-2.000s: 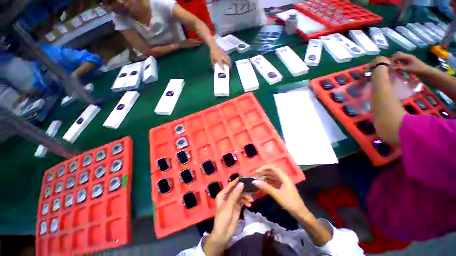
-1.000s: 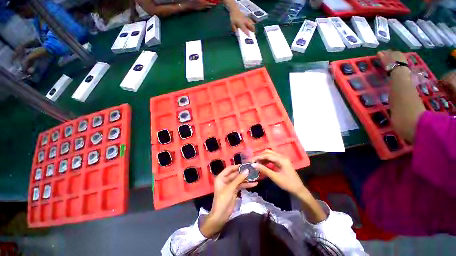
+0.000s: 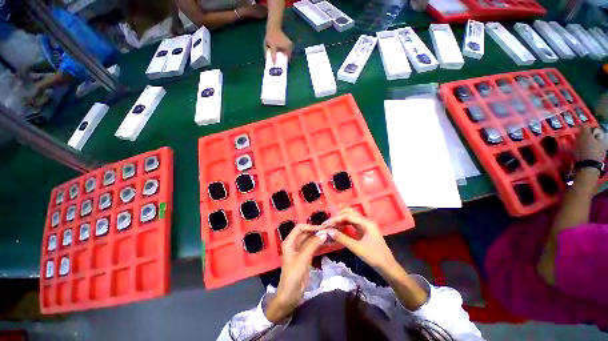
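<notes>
My left hand (image 3: 297, 252) and my right hand (image 3: 363, 238) meet at the fingertips over the near edge of the middle red tray (image 3: 293, 143). They hold a small watch head (image 3: 327, 235), mostly hidden by the fingers; only a pale bit shows. The middle tray holds several black-faced watch heads, such as one (image 3: 281, 199) near its centre, and two pale silver ones (image 3: 243, 141) at the upper left. The left red tray (image 3: 135, 270) holds rows of pale silver watch heads, with bare pockets along its near side.
White paper sheets (image 3: 421, 153) lie right of the middle tray. A third red tray (image 3: 520, 193) holds watch heads, some under clear film; a person in a magenta sleeve (image 3: 580, 256) reaches onto it. White boxes (image 3: 209, 106) line the green bench; another person's hand (image 3: 278, 43) touches one.
The watch head has tilted between my fingertips, so its round grey side no longer shows. White boxes have shifted left along the bench. The magenta-sleeved person's hand has moved to the right tray's right edge.
</notes>
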